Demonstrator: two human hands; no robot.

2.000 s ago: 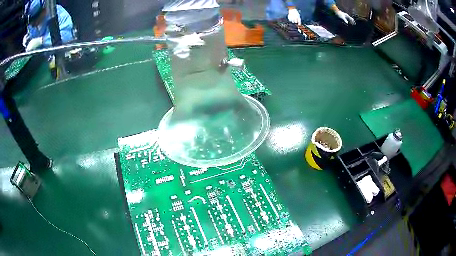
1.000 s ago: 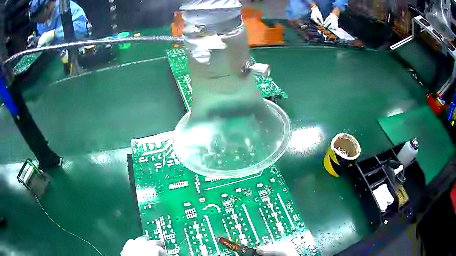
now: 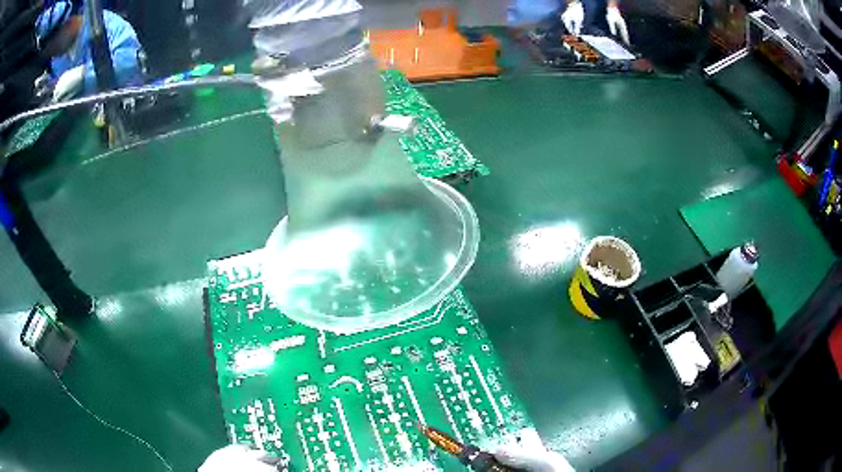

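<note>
A large green printed circuit board [image 3: 369,378] lies on the bench in front of me, its solder side up. My right hand [image 3: 534,459], in a white glove and cut off by the bottom edge, holds a soldering iron [image 3: 447,441] with an orange-brown front and dark handle. The iron's tip is over the lower middle of the board; contact cannot be told. My left hand [image 3: 242,460], white-gloved and mostly cut off, is at the board's lower left; its fingers are hidden. The clear fume hood [image 3: 369,258] hangs over the board's upper part.
A yellow-black tip cleaner pot [image 3: 605,277] and black tool tray [image 3: 660,323] stand right, with a white bottle [image 3: 737,269]. A solder reel stand [image 3: 48,339] and dark post [image 3: 42,249] stand left. Another board [image 3: 429,134] and orange fixture [image 3: 434,51] lie beyond. Blue-coated people work opposite.
Both gloved hands and the iron have entered from the bottom since the oldest frame. Since one second ago, the iron has moved slightly up across the board. The camera view has also shifted.
</note>
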